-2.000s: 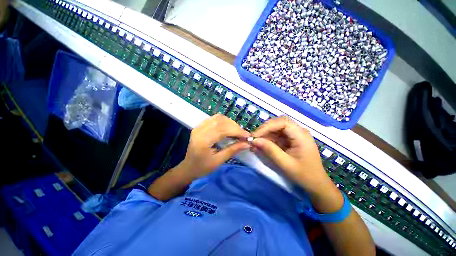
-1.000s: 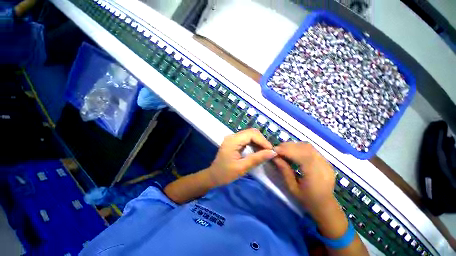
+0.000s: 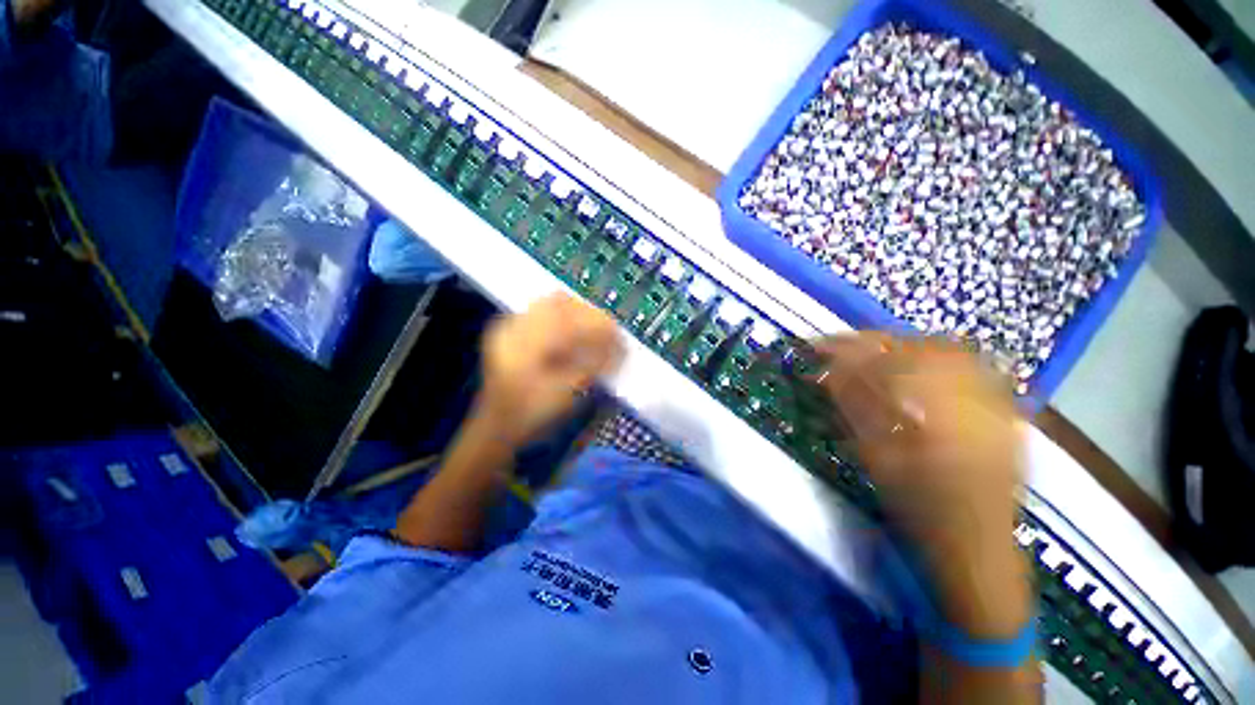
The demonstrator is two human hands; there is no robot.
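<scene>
My left hand (image 3: 553, 361) is blurred over the near white rail, its fingers curled; I cannot tell whether it holds anything. My right hand (image 3: 925, 413) is blurred over the green circuit boards (image 3: 606, 262), close to the near edge of the blue tray. A small pale spot shows at its fingers, too blurred to name. The blue tray (image 3: 778, 258) is heaped with small silver-white cylinders (image 3: 950, 179) with dark and reddish parts. Bright metal-shell connectors line the far edge of the boards.
The white rail (image 3: 344, 165) runs diagonally beside the boards. A blue bin with a clear plastic bag (image 3: 292, 255) is below it at left. Blue crates (image 3: 138, 551) are on the floor. A black object (image 3: 1211, 441) is at far right. Part of another person in blue (image 3: 55, 97) shows upper left.
My hands were pinched together around a small pale part; now they are apart. The left moved left and up, the right moved right over the boards, towards the tray.
</scene>
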